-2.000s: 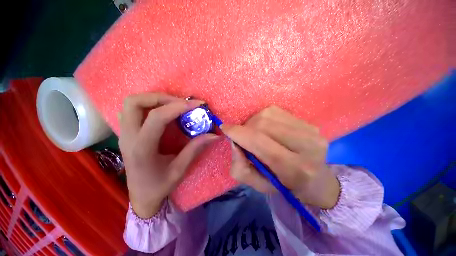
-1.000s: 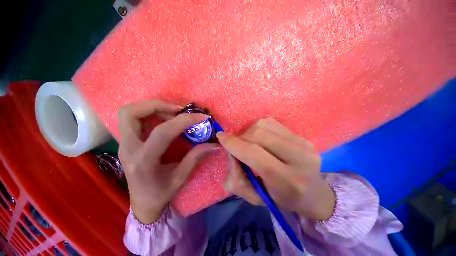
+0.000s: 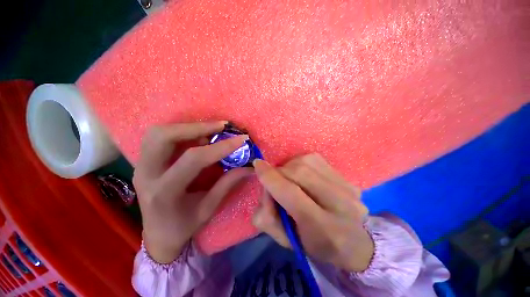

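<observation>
A round watch head (image 3: 237, 154) with a bright blue-white disc face and dark rim lies over the pink foam pad (image 3: 325, 81). My left hand (image 3: 180, 180) holds it, with the thumb at its lower edge and fingers at its top and across its face. My right hand (image 3: 314, 209) holds a slim blue stick (image 3: 292, 235) like a pen. The stick's upper end is at the right rim of the watch head; the exact tip is hard to make out. The fingers hide part of the watch head.
A translucent white tape roll (image 3: 70, 130) stands left of the pad. A shiny dark piece (image 3: 118, 189) lies beside it. A red slatted crate (image 3: 64, 232) is at lower left. A metal bracket (image 3: 152, 4) is at the top edge. A blue surface (image 3: 441, 191) is at right.
The left fingers have spread over more of the watch head's face. The stick is held more upright, its rear end swung to the left. The right hand has moved slightly left and down.
</observation>
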